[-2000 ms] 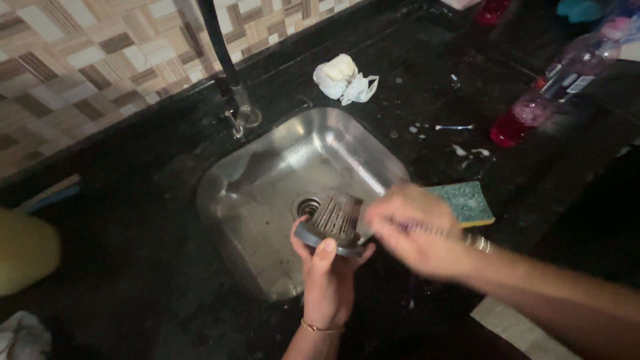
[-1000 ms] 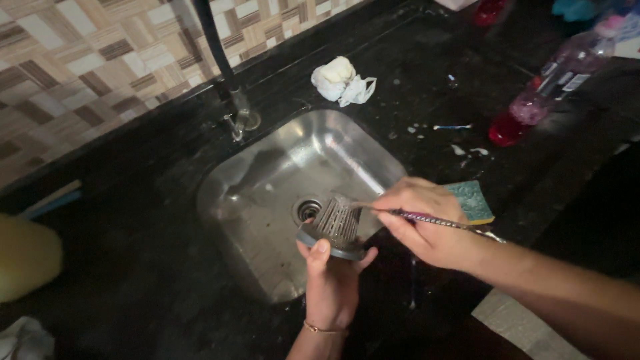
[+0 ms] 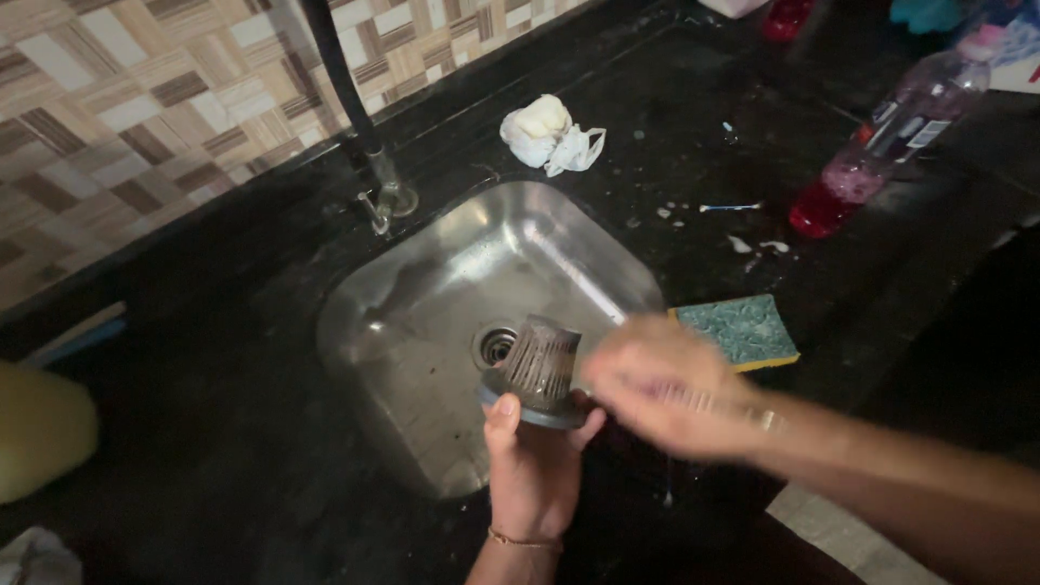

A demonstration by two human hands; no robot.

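Observation:
My left hand holds a cone-shaped, slotted filter by its round grey base, above the near side of a stainless steel sink. The filter's narrow end points up and its ribs look wet and dirty. Just right of it is my right hand, blurred by motion and closed around a thin purple patterned handle. The working tip of that tool is hidden or blurred, so I cannot tell whether it touches the filter. Behind the filter shows the round drain.
A green and yellow sponge lies right of the sink. Beyond are a cotton swab, a bottle with red liquid and a white plastic bag with something pale. A faucet stands behind; a yellow container is at left.
The filter has tilted more upright in my left hand. My right hand, which had the tool's tip at the filter one second ago, is now blurred beside it.

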